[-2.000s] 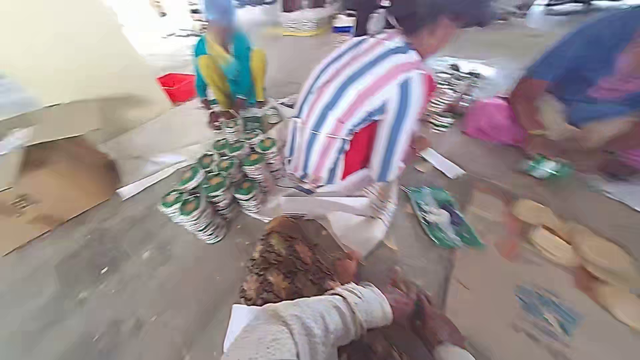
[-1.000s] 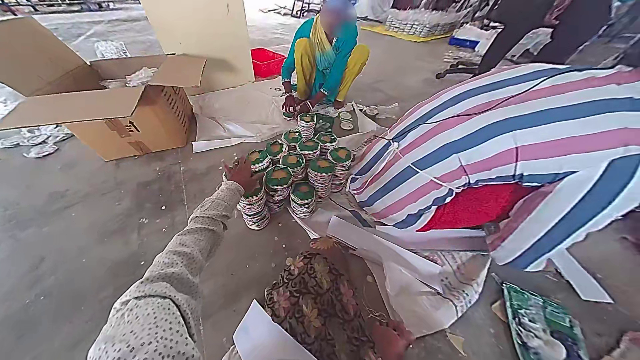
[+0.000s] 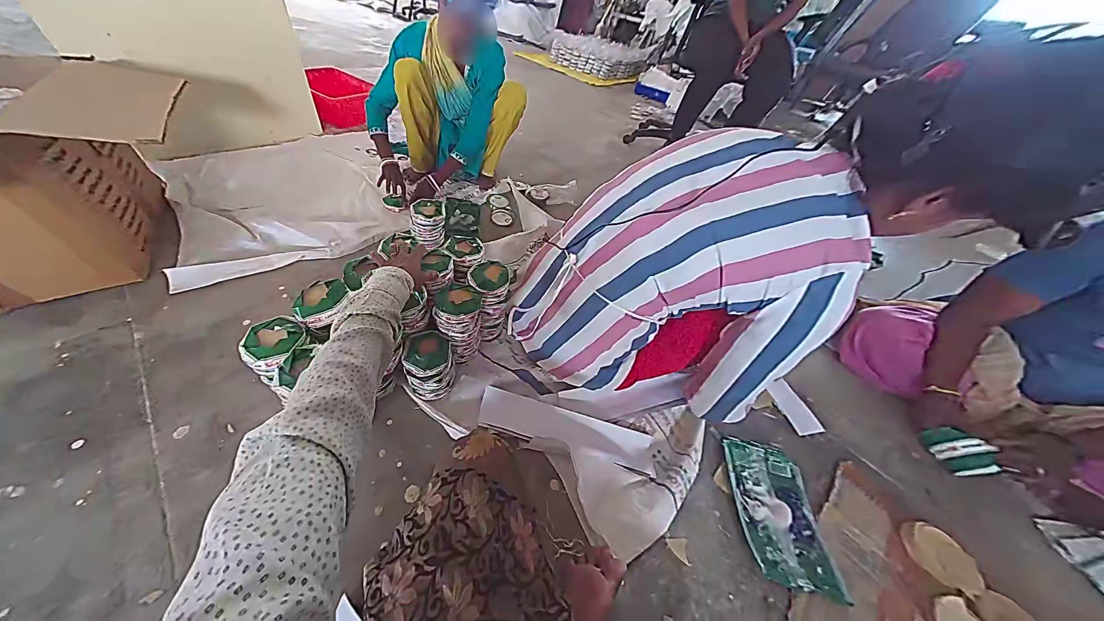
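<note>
My left hand [image 3: 407,261] reaches far forward, palm down, over the piled stacks. Its fingers are spread at the top of one stack; no piece is seen lifted. Around it on the floor stand several stacks of flat pieces with green, roughly octagonal tops and tan centres, such as a front stack [image 3: 428,362], a taller one [image 3: 458,321] and a far one [image 3: 428,222]. My forearm hides some of them. At the bottom, beside the patterned cloth over my knee [image 3: 466,552], a small skin area [image 3: 597,576] shows; whether it is my right hand or a foot I cannot tell.
Across the stacks a person in teal [image 3: 487,103] crouches, hands on green-topped pieces. Close on the right, a person in a striped top [image 3: 690,259] bends away; another handles a green-and-white piece [image 3: 962,450]. A cardboard box [image 3: 78,216] stands left. A green plastic packet [image 3: 785,517] lies right.
My left hand has moved from the left side of the stacks to farther forward among them. Two seconds ago it was low in front of me, near my other hand. The view has swung.
</note>
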